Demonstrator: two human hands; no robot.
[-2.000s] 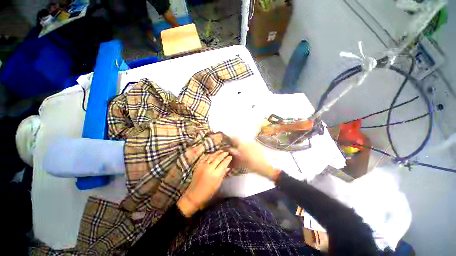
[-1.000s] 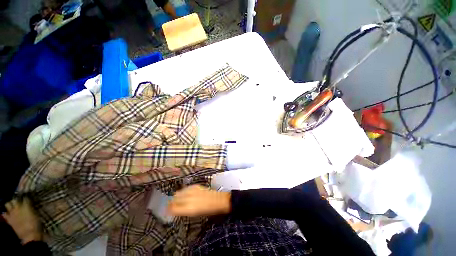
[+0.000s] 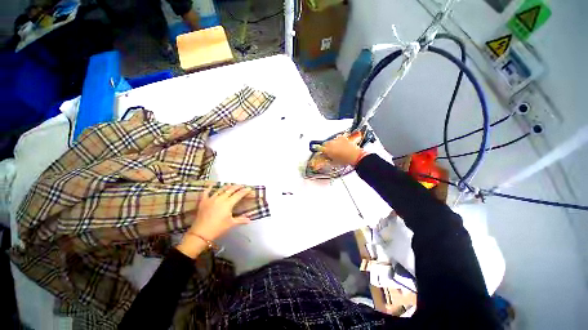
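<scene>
A tan checked garment [image 3: 122, 187] lies spread over the left half of the white pressing table [image 3: 258, 77]. One sleeve [image 3: 242, 106] reaches toward the back of the table. The other sleeve end [image 3: 259, 201] points right. My left hand [image 3: 220, 209] lies flat on this sleeve just behind its end, fingers spread. My right hand [image 3: 342, 151] is on the orange-brown handle of the steam iron [image 3: 318, 166] at the table's right side. The iron's body is partly hidden under the hand. The pale padded sleeve board does not show clearly.
A blue bar [image 3: 98, 90] crosses the far left of the table. A dark hose [image 3: 485, 122] hangs in loops at right, tied with white strips. A wooden stool [image 3: 204, 48] stands behind the table, near a person's hand [image 3: 191, 19]. A red item [image 3: 424, 166] is right of the table.
My right hand has moved from the garment's near side to the iron. My left hand has moved from the far lower left onto the sleeve near its end. The view has shifted.
</scene>
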